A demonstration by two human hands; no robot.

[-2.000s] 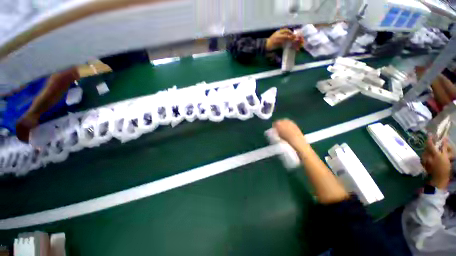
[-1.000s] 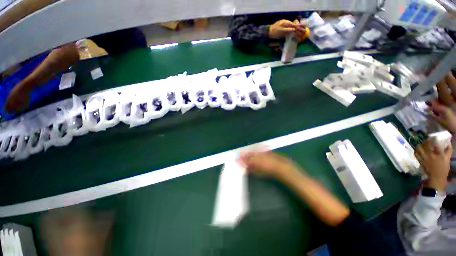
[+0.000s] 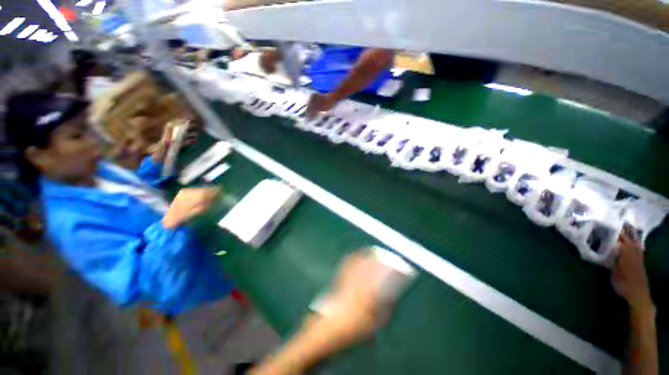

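Note:
My left hand (image 3: pixel 356 296) is blurred in the lower middle, shut on a white carton (image 3: pixel 395 262) whose ends show on both sides of the hand. My right hand (image 3: pixel 631 275) is at the far right, its fingers closed on the last bagged product (image 3: pixel 632 228) of the row. The long overlapping row of bagged products (image 3: pixel 480 160), white pouches with dark centres, runs from the upper left to the right edge on the green belt.
A white stack of cartons (image 3: pixel 262 211) lies on the belt (image 3: pixel 330 242) left of centre. A person in blue (image 3: pixel 121 234) sits at the left with hands near smaller cartons. Another person's arm reaches the row by a blue bin (image 3: pixel 334 69). A shelf (image 3: pixel 455 36) spans above.
The view has swung left. My right hand has left the white carton and moved to the row's near end. My left hand, blurred at lower left before, now holds a carton.

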